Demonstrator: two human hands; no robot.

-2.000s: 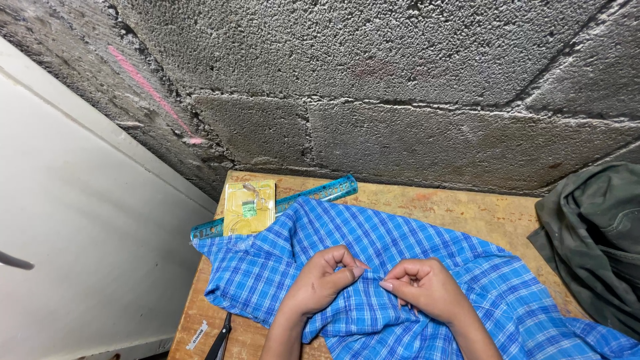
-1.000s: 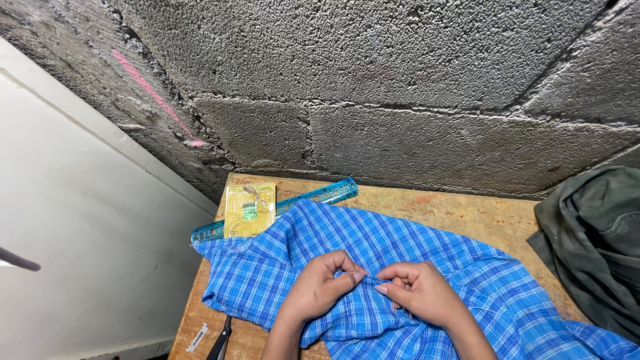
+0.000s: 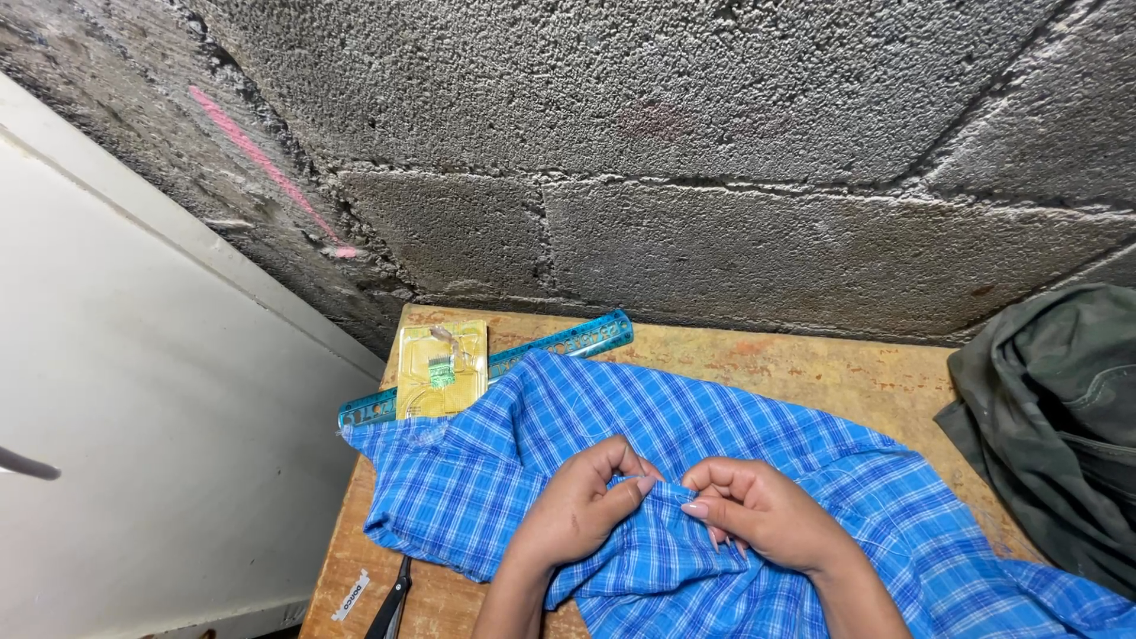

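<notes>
A blue and white plaid cloth (image 3: 657, 399) lies spread and bunched over a wooden table. My left hand (image 3: 590, 501) pinches a folded edge of it between thumb and fingers. Close by on the right, my right hand (image 3: 763, 515) grips the same fold, thumb on top, with a short stretch of cloth between the two hands. Whether a needle or thread is in the fingers cannot be told. Behind the cloth, a yellow blister card (image 3: 442, 368) rests on a blue plastic ruler (image 3: 568, 340).
Black-handled scissors (image 3: 390, 603) and a small Dorco razor blade (image 3: 351, 595) lie at the table's (image 3: 444, 595) near left. A dark green garment (image 3: 1038, 426) is heaped at the right. A rough block wall (image 3: 754, 240) stands behind, a white panel (image 3: 160, 382) at the left.
My hands stay at the same fold of cloth with only small finger shifts. The card, ruler and green garment keep their places.
</notes>
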